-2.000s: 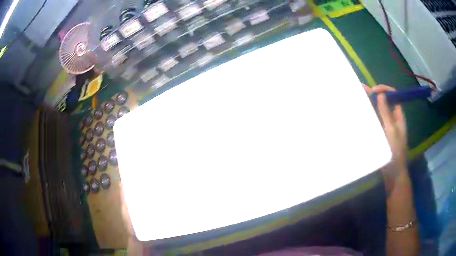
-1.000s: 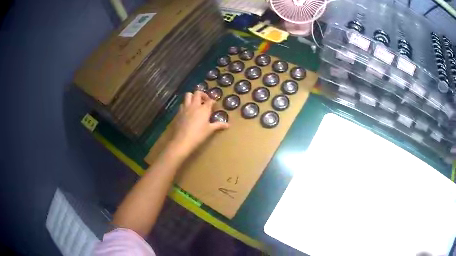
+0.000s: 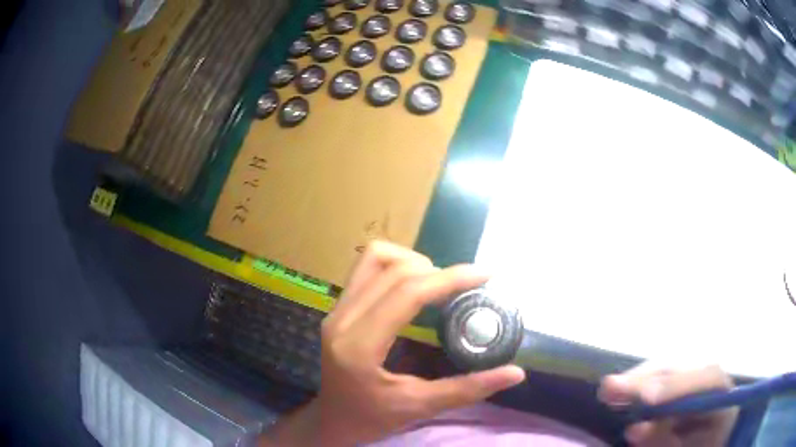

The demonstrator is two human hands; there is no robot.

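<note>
My left hand [image 3: 375,340] holds a round black-rimmed component [image 3: 481,328] between thumb and fingers, its silver centre facing up, in front of the bench's near edge. My right hand [image 3: 676,402], blurred and partly cut off at the lower right, holds a dark-blue pen-shaped tool [image 3: 724,397] pointing left towards the component, not touching it. Similar components lie face up in rows on the upper part of a brown cardboard sheet [image 3: 323,183] with handwritten marks. A white tray [image 3: 628,218] lies to the right and glares blank.
Stacked brown cardboard [image 3: 188,96] stands at the upper left. Clear plastic trays [image 3: 628,44] with white squares are at the back right. A green mat [image 3: 454,205] has a yellow tape edge [image 3: 174,244]. A white ridged stack [image 3: 131,402] is below at the lower left.
My left hand has moved from the component rows to the near edge, now with a component in it. My right hand and the blue tool have come into view. The view has shifted.
</note>
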